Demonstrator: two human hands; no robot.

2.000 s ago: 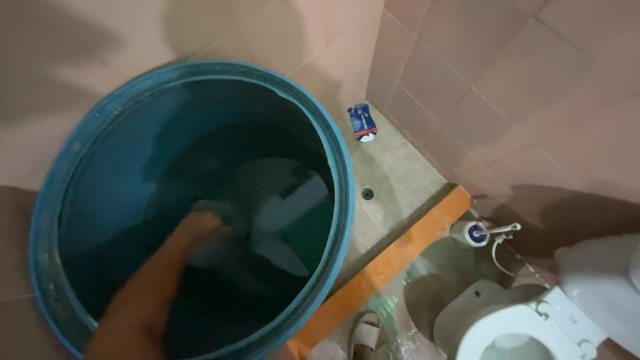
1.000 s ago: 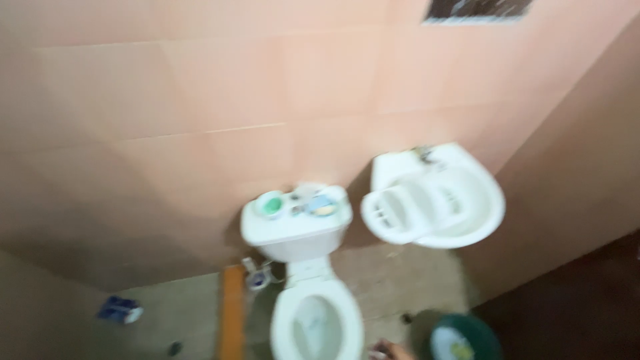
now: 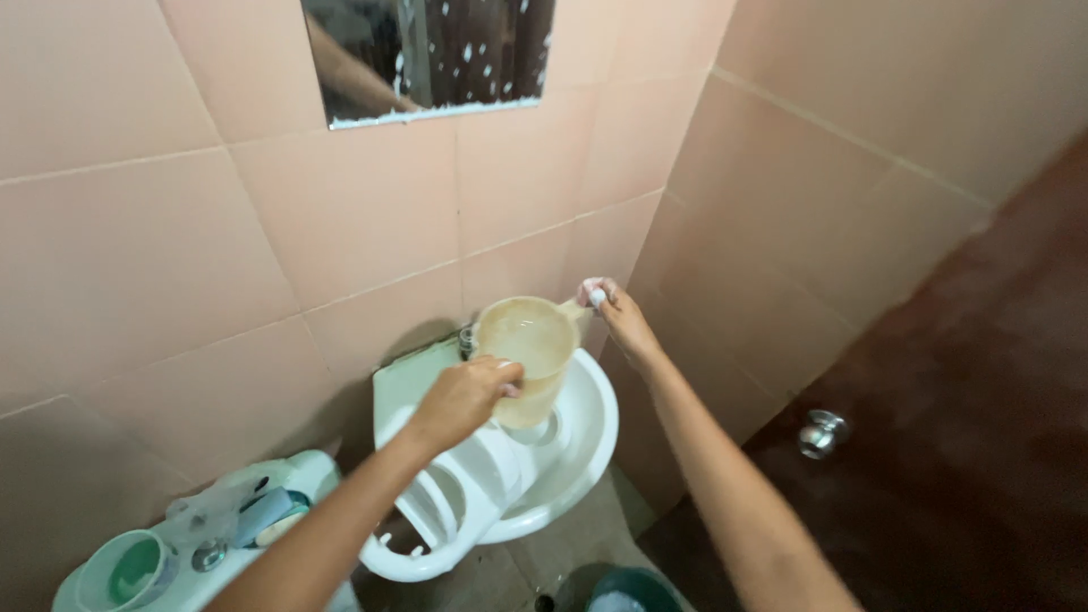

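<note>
A translucent yellowish plastic dipper with water in it is held over the white sink. My right hand grips its handle at the right side. At the dipper's left front rim is my left hand, fingers bent against or just over it; whether it grips the rim is not clear. A white plastic piece with openings lies across the left part of the sink. The faucet is partly hidden behind the dipper.
At lower left, the toilet tank lid holds a green-white tub and a light blue item. A mirror hangs above. A dark door with a round metal knob is on the right. Below the sink stands a green bucket.
The view has swung from the blue water drum to the sink. Two seconds ago one hand reached into the drum; now both hands are at the dipper over the sink.
</note>
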